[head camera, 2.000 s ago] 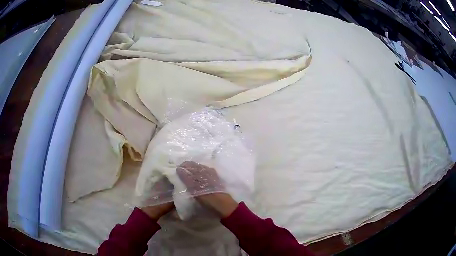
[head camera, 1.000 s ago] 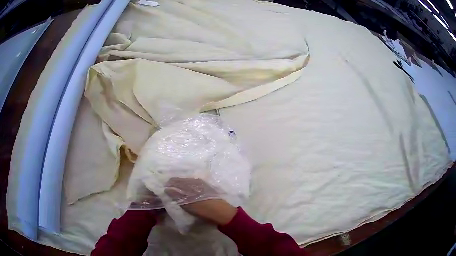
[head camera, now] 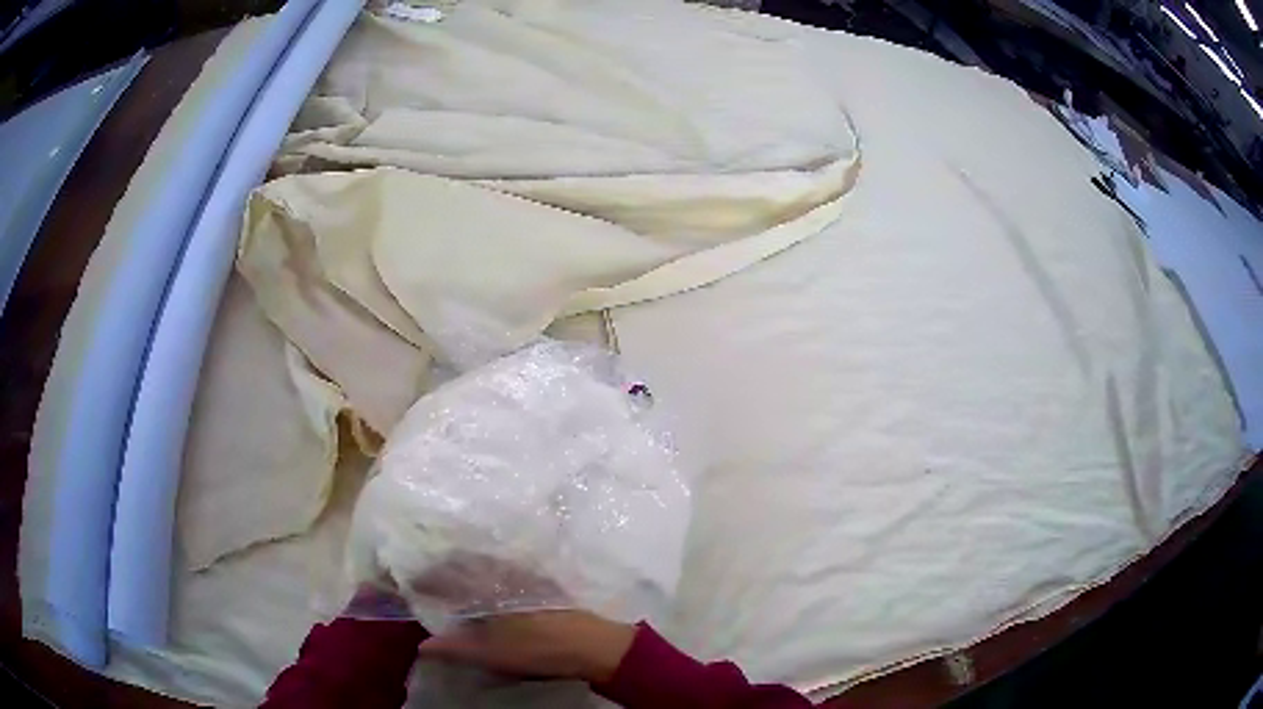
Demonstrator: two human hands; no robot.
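A clear, crinkled plastic bag of soft pale cloth [head camera: 540, 471] lies on the spread cream fabric [head camera: 887, 416] at the near edge of the view. A small dark print shows on its right side. My right hand [head camera: 533, 640] is at the bag's open near edge, its fingers partly under the film and closed on pale cloth. My left hand is mostly hidden by the bag and film; only its maroon sleeve [head camera: 346, 658] shows clearly.
Two bluish-white paper rolls [head camera: 153, 402] lie side by side along the left. Loose, folded cream fabric [head camera: 485, 249] lies beyond the bag. Small black looped handles [head camera: 1119, 194] and white paper [head camera: 1198, 243] are at the far right.
Both hands have moved nearer to me, with the bag's open edge. The bag has shifted nearer and looks rounder, and less of my right hand shows through the film.
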